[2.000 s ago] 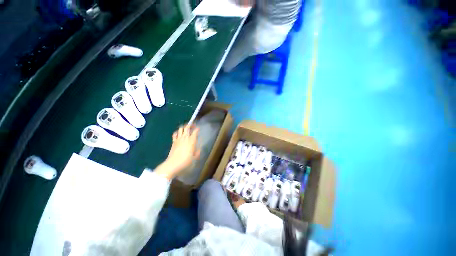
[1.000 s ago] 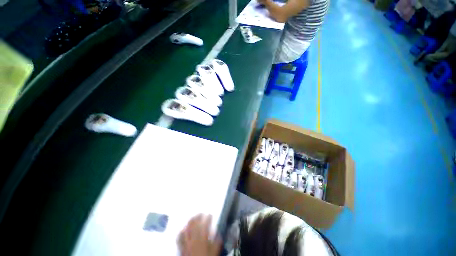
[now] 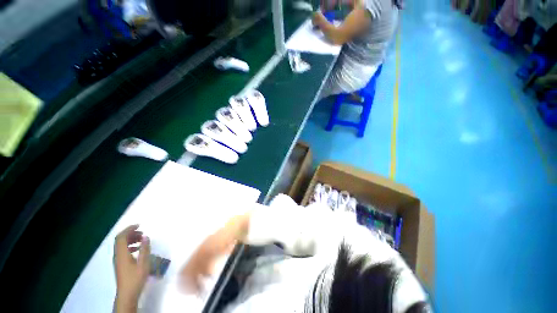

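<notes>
A white work mat (image 3: 201, 186) lies on the green bench. My left hand (image 3: 131, 260) is over its lower left part, fingers bent and apart, with nothing seen in them. A small grey-blue label or film (image 3: 160, 266) lies right beside its fingers, partly hidden. My right hand (image 3: 207, 257) is over the mat's right edge, motion-blurred; whether it holds anything cannot be told. Several white devices, likely infrared thermometers (image 3: 211, 148), lie fanned in a row beyond the mat.
Single devices lie on the green belt (image 3: 141, 149) and farther back (image 3: 231, 63). An open carton (image 3: 424, 244) with white devices is at the right, partly hidden by my sleeve. A seated person (image 3: 366, 36) is ahead. A yellow sheet (image 3: 15, 113) hangs at left.
My left hand has come into view over the mat beside the label. My right hand has moved up and left from the mat's near edge. My sleeve now covers part of the carton.
</notes>
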